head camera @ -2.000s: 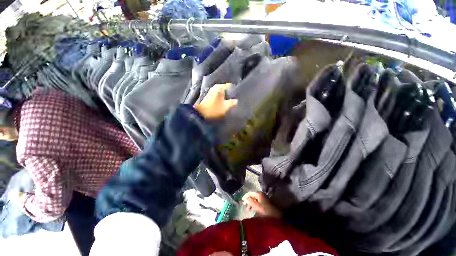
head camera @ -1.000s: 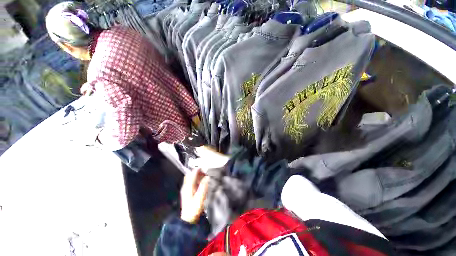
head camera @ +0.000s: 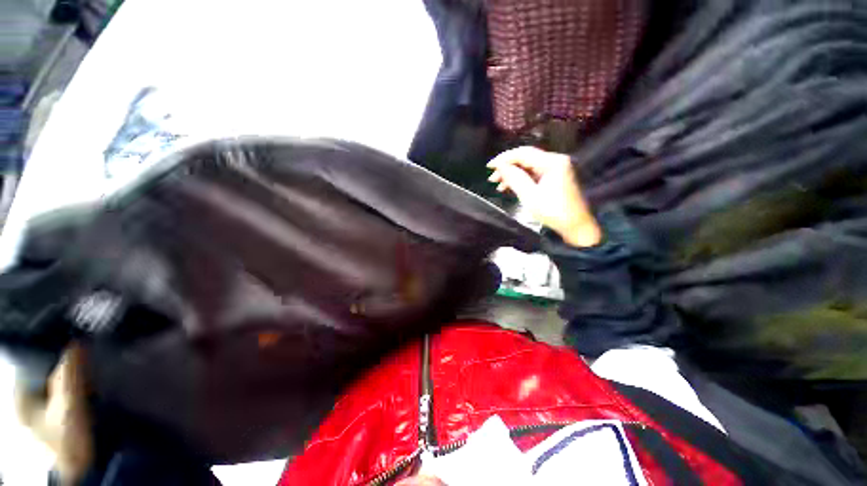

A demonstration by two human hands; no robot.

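A dark grey denim jacket [head camera: 285, 237], blurred, stretches from the left edge to the middle, over the near part of the white table. A small white mark [head camera: 95, 309] shows near its left end. My left hand [head camera: 65, 418], blurred and partly hidden, is at the jacket's lower left end and appears to grip it. My right hand [head camera: 547, 193] is raised just beyond the jacket's right end, fingers loosely curled and apart, with nothing seen in it. The jacket's collar and hanger cannot be made out clearly.
The white table [head camera: 314, 66] is at upper left, with a blurred bluish-grey item [head camera: 138, 133] on it. Another person's checked red clothing [head camera: 561, 62] is at top centre. Dark hanging jackets [head camera: 751, 142] fill the right side, close to my right sleeve.
The view has turned left from the rail towards the table. A dark jacket now spans the left side. My left hand is at far lower left; my right hand has come into view, empty.
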